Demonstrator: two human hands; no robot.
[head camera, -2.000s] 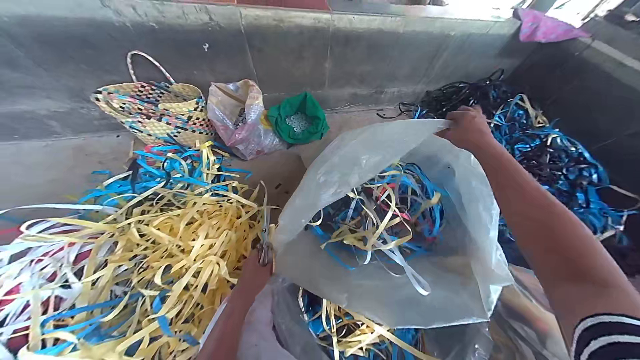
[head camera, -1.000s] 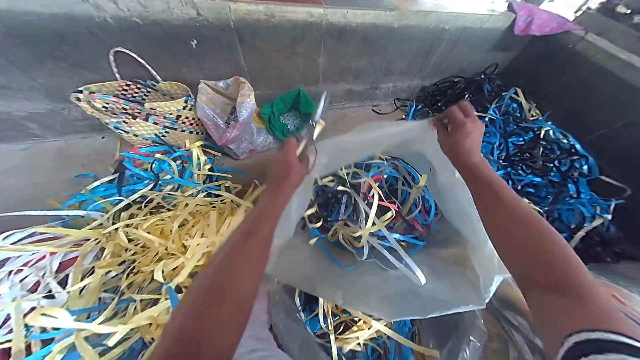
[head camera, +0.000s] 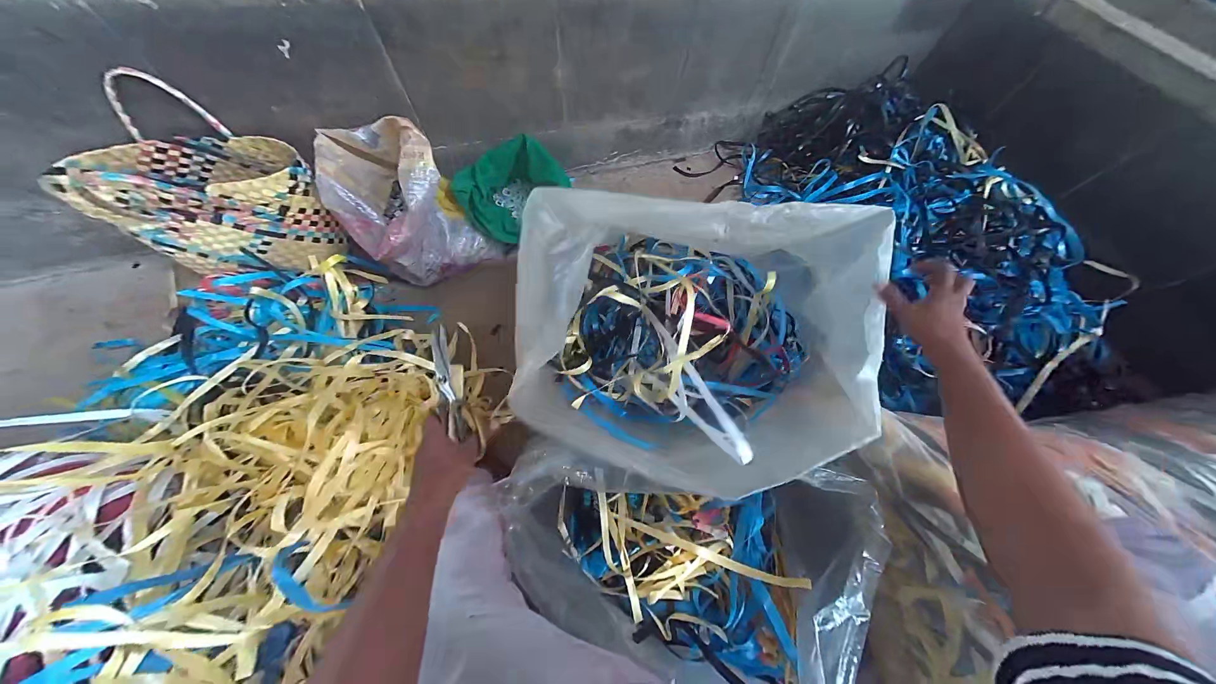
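My left hand (head camera: 451, 446) is closed on metal scissors (head camera: 445, 372), whose blades point up over the edge of a heap of yellow plastic strips (head camera: 332, 427). My right hand (head camera: 934, 299) has its fingers spread and holds nothing, at the right edge of an upright translucent plastic bag (head camera: 841, 351), in front of a pile of blue and black strips (head camera: 988, 218). The mouth of the bag gapes, and mixed blue, yellow and white strips (head camera: 679, 332) lie inside. Below it, a clear plastic bag (head camera: 845, 589) holds more mixed strips.
A woven basket (head camera: 256, 209) with a looped handle leans near the grey wall (head camera: 475, 66). Beside it are a crumpled plastic sack (head camera: 408, 209) and a green bag (head camera: 508, 190) with small clear pieces. White strips (head camera: 66, 541) lie at lower left, and clear plastic covers the lower right.
My right hand has let go of the translucent bag's rim and moved right and down. My left hand, with the scissors, rose toward the green bag and has come back down to the yellow strips.
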